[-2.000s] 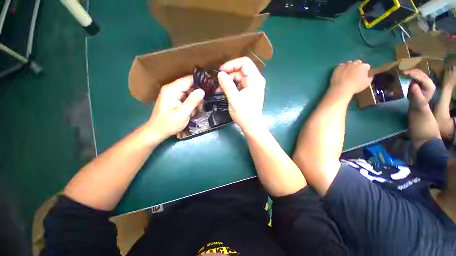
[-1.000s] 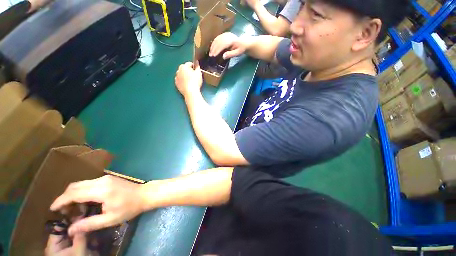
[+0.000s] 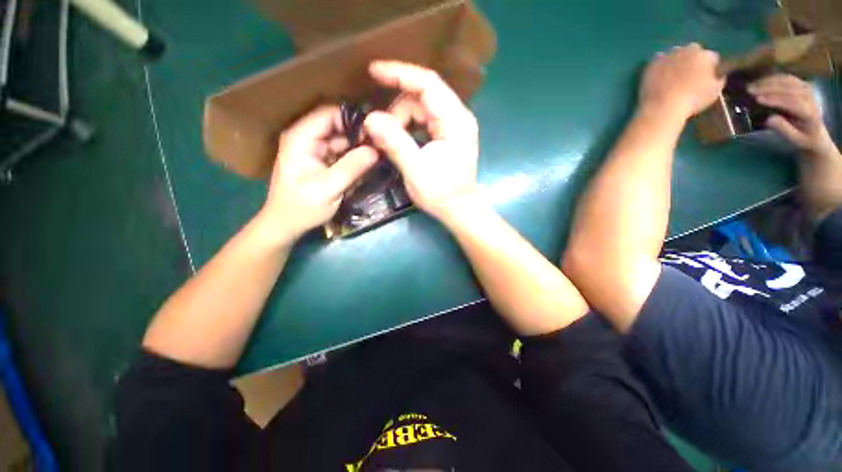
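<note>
A black cable bundle [image 3: 353, 122] shows as dark loops between my two hands, above the open cardboard box [image 3: 268, 106]. My left hand [image 3: 318, 175] pinches it from the left. My right hand [image 3: 427, 138] is beside it, thumb close to the loops and index finger raised; whether its fingertips grip the cable is blurred. The box stands on the bench with its long flap upright at the back. Dark pieces and a shiny pale glare [image 3: 374, 205] show inside it below my hands. My hands hide the rest of the box's inside.
A coworker's arm [image 3: 620, 198] reaches over the green bench [image 3: 526, 120] on the right, hands at another open box [image 3: 715, 120]. A pale tube frame [image 3: 115, 23] stands at upper left. A brown carton [image 3: 272, 392] shows below the bench edge.
The view swung right to the coworker, then back to my box. The cable bundle remains at my hands, now more covered by my fingers. The coworker's farther hand has moved into the neighbouring box.
</note>
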